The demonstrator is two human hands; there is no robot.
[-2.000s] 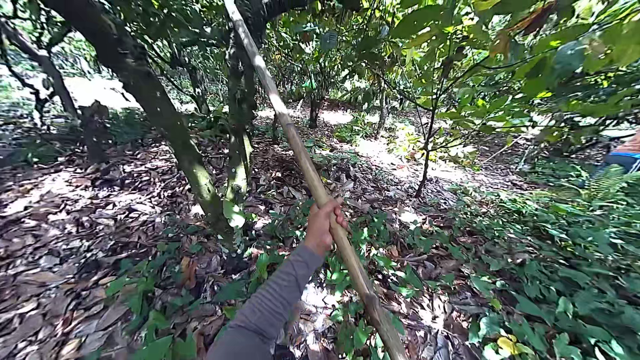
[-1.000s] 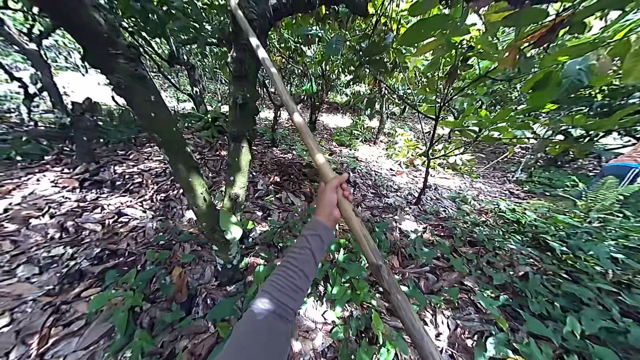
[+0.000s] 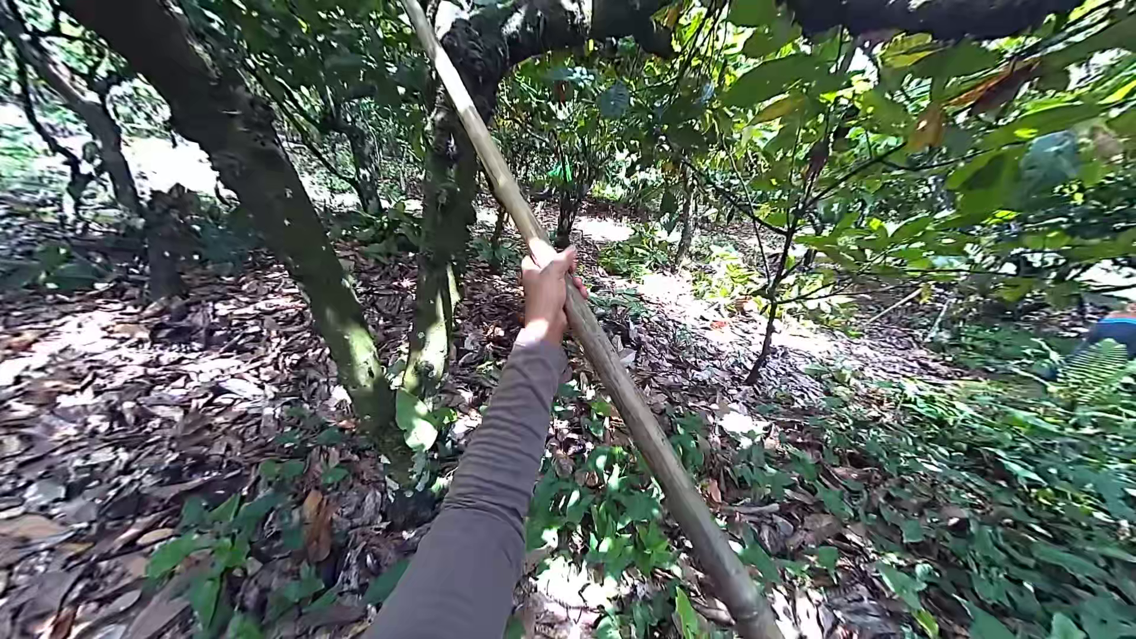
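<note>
My left hand point(image 3: 546, 288), in a long grey sleeve that enters from the bottom edge, is closed around a long wooden pole point(image 3: 621, 390) near the centre of the view. The pole slants from the top edge, left of centre, down to the bottom edge, right of centre. Both its ends lie outside the view. Above my hand, the pole passes in front of a forked tree trunk point(image 3: 444, 186). My right hand is not in view.
A leaning mossy trunk point(image 3: 288, 213) stands at the left. A thin sapling point(image 3: 777, 302) and leafy branches point(image 3: 976, 177) are at the right. Leaf litter point(image 3: 213, 373) and low green plants point(image 3: 941, 461) cover the ground. Part of a blue thing point(image 3: 1109, 333) shows at the right edge.
My left hand, still around the pole, has moved upward in the view and a little to the left.
</note>
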